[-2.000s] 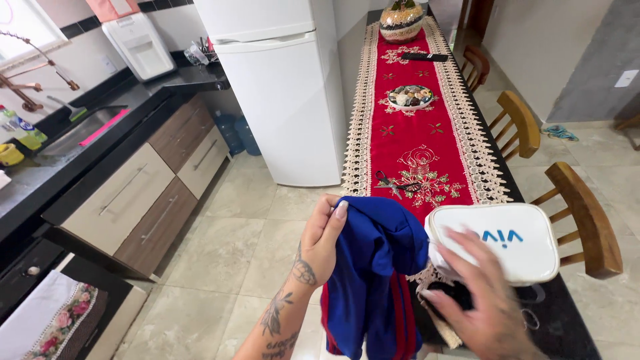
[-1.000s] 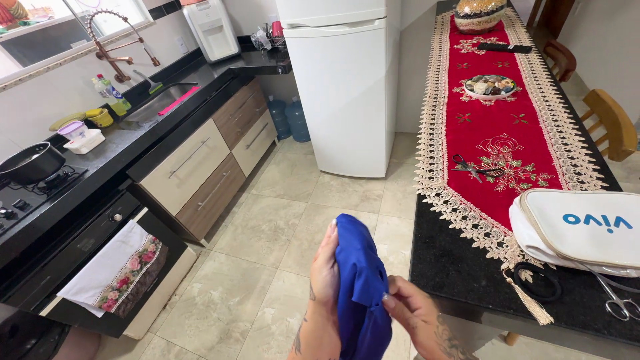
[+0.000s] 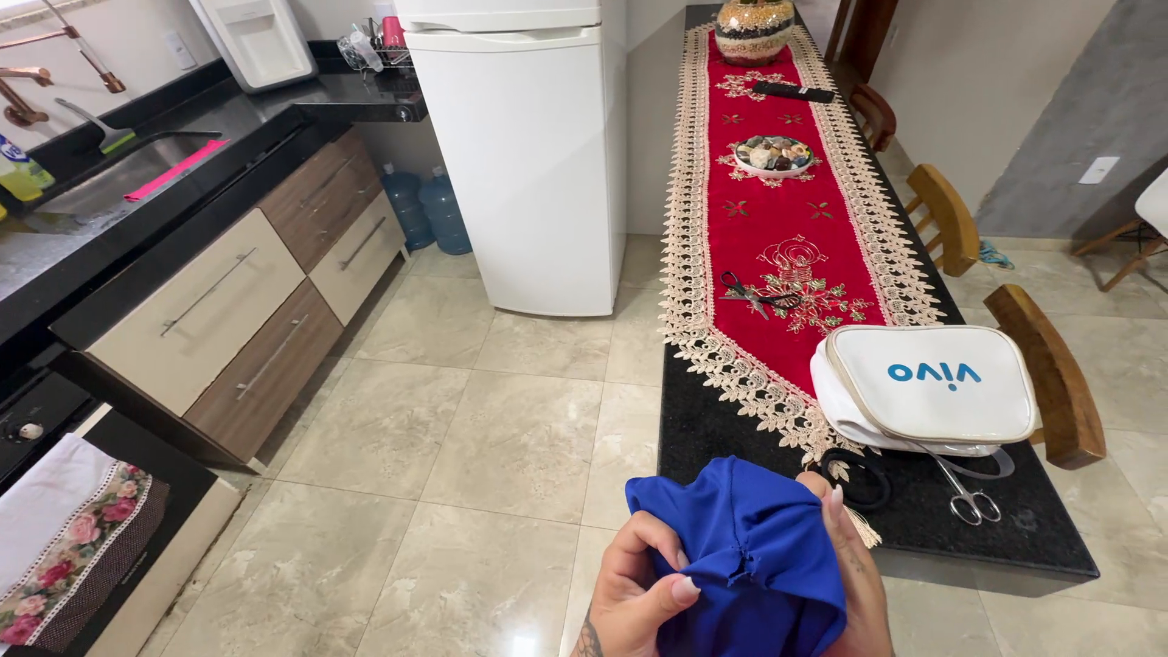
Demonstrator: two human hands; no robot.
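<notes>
A blue cloth garment (image 3: pixel 766 557) is held up between my two hands, with a small torn or puckered spot in the fabric facing me. My left hand (image 3: pixel 639 575) pinches it between thumb and fingers, just left of that spot. My right hand (image 3: pixel 853 557) grips its right edge, the thumb up. Beyond my right hand, on the black stone counter (image 3: pixel 1031 538), lie a black ring-shaped band (image 3: pixel 858 479), small metal scissors (image 3: pixel 967 497) and a white zip case (image 3: pixel 954 383). Black-handled scissors (image 3: pixel 759 297) rest on the red table runner (image 3: pixel 757 237).
Wooden chairs (image 3: pixel 1049 374) stand along the counter's right side. Farther up the runner are a dish of stones (image 3: pixel 774 156), a black remote control (image 3: pixel 794 91) and a decorated round vessel (image 3: pixel 754 32). A white refrigerator (image 3: pixel 529 173), drawers (image 3: pixel 201 292) and a sink (image 3: pixel 137 173) are to the left.
Two seconds ago my right hand was over the white case; now it grips the garment. The garment is bunched differently, its torn spot facing me. The view has swung left and back.
</notes>
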